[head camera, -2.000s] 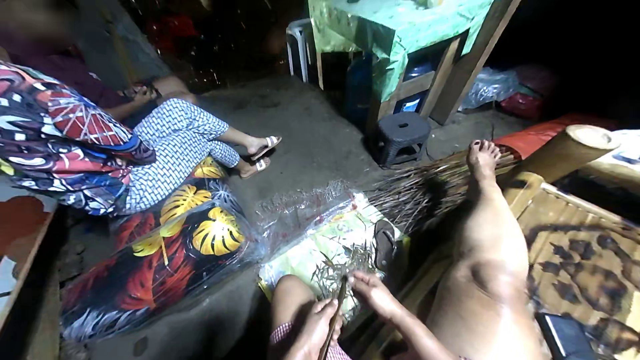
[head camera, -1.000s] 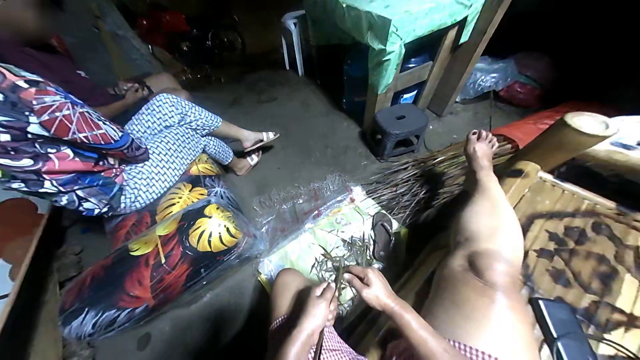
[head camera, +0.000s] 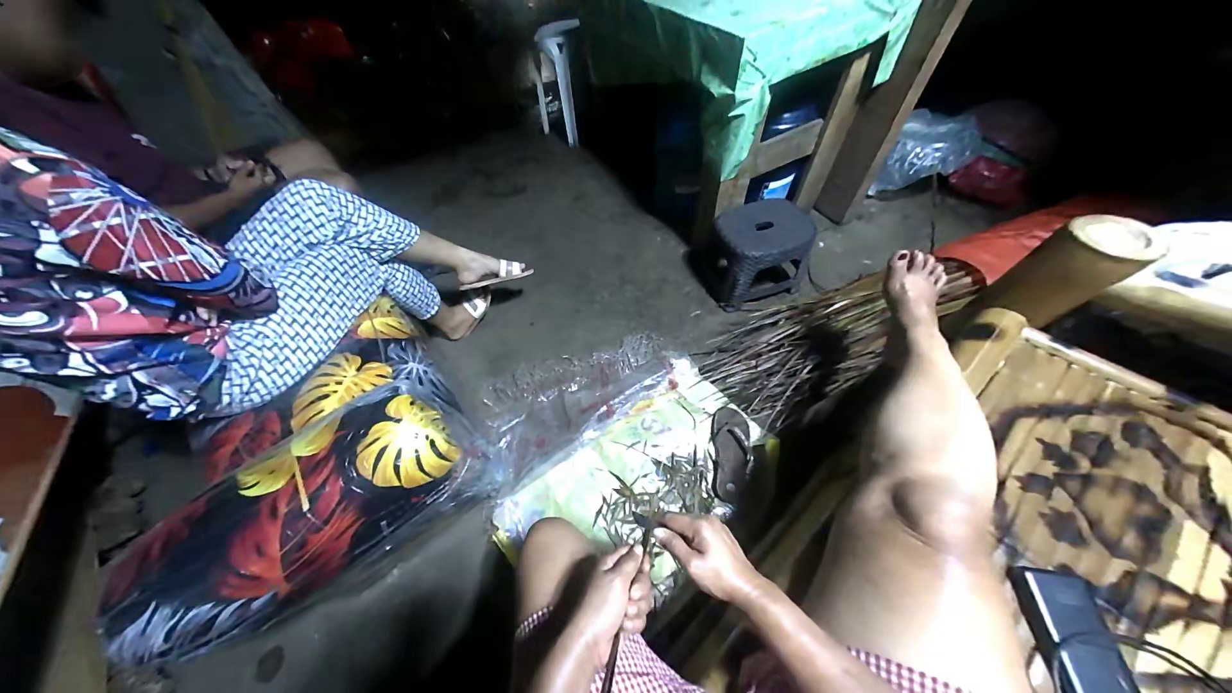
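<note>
My left hand (head camera: 616, 592) is closed around a thin dark stick (head camera: 612, 664), whose lower end runs down toward my lap. At the stick's upper end, my right hand (head camera: 707, 553) pinches a small dark blade or tool (head camera: 643, 521); its exact kind cannot be told. Thin green-brown shavings or leaf strips (head camera: 626, 491) lie on a pale green and yellow sheet (head camera: 568, 472) just beyond both hands. A dark flip-flop (head camera: 731, 452) rests on the sheet's right side.
Bundled thin sticks (head camera: 799, 356) lie beyond the sheet, near a dark plastic stool (head camera: 765, 231) and a green-covered table (head camera: 799, 38). At left a person in patterned trousers (head camera: 318, 260) sits on a plastic-wrapped floral cushion (head camera: 289, 500). A black device (head camera: 1068, 616) lies on the bamboo seat (head camera: 1059, 385).
Both hands stay close together over the shavings. The stick stood more upright above my left hand two seconds ago; its upper end now shows less.
</note>
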